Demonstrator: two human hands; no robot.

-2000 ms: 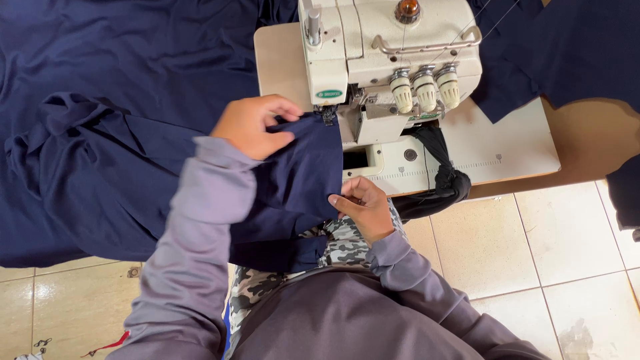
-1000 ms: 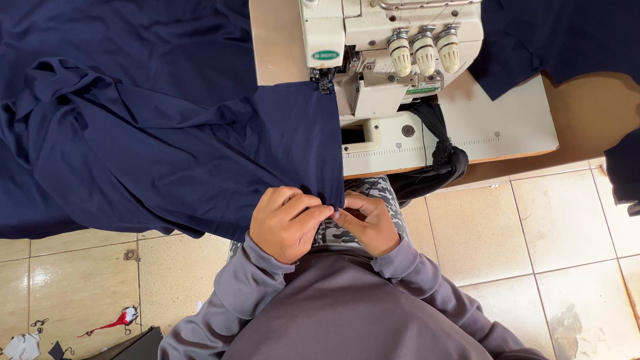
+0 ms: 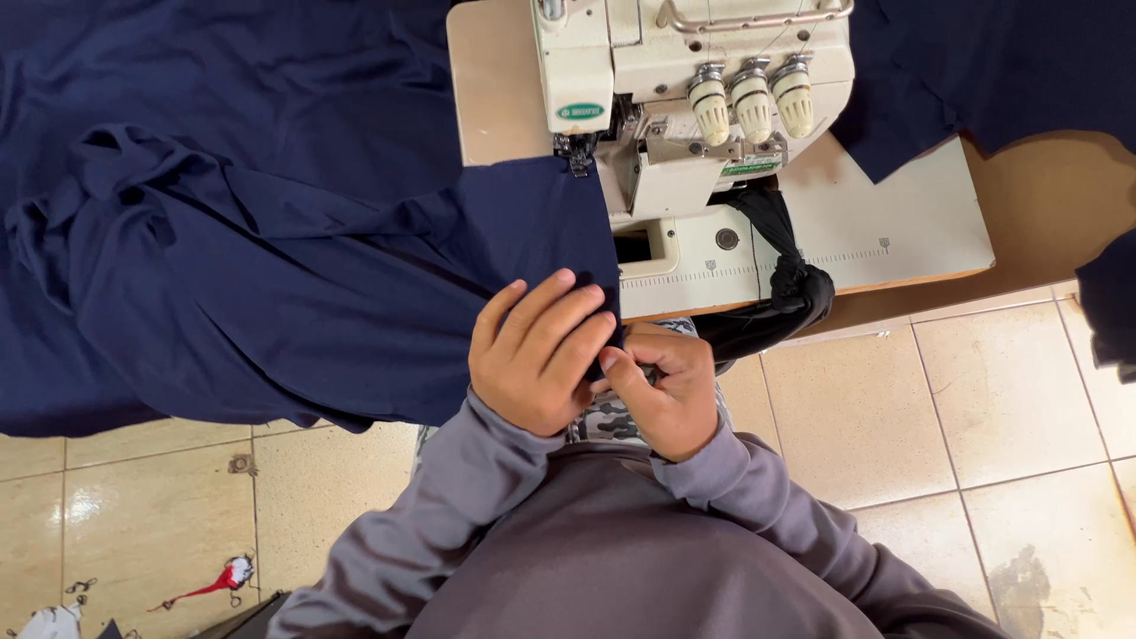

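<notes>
Navy fabric (image 3: 355, 302) spreads across the left of the view, its straight right edge running under the presser foot (image 3: 579, 158) of a white overlock sewing machine (image 3: 652, 80). My left hand (image 3: 540, 359) lies palm down on the fabric near its lower right corner, fingers a little spread. Beside it, my right hand (image 3: 666, 382) pinches the fabric's edge between thumb and curled fingers; the pinched bit is mostly hidden. The two hands nearly meet just below the machine bed's front edge.
Three cream tension dials (image 3: 750, 102) sit on the machine's front. A knotted black cloth (image 3: 799, 288) hangs over the white table edge (image 3: 905, 262). More navy fabric (image 3: 994, 71) lies at the upper right. Thread and fabric scraps (image 3: 222, 579) are on the tiled floor at lower left.
My left hand has come down from near the presser foot to the fabric's lower edge, and since one second ago has flattened out over the cloth. My right hand stays by the corner.
</notes>
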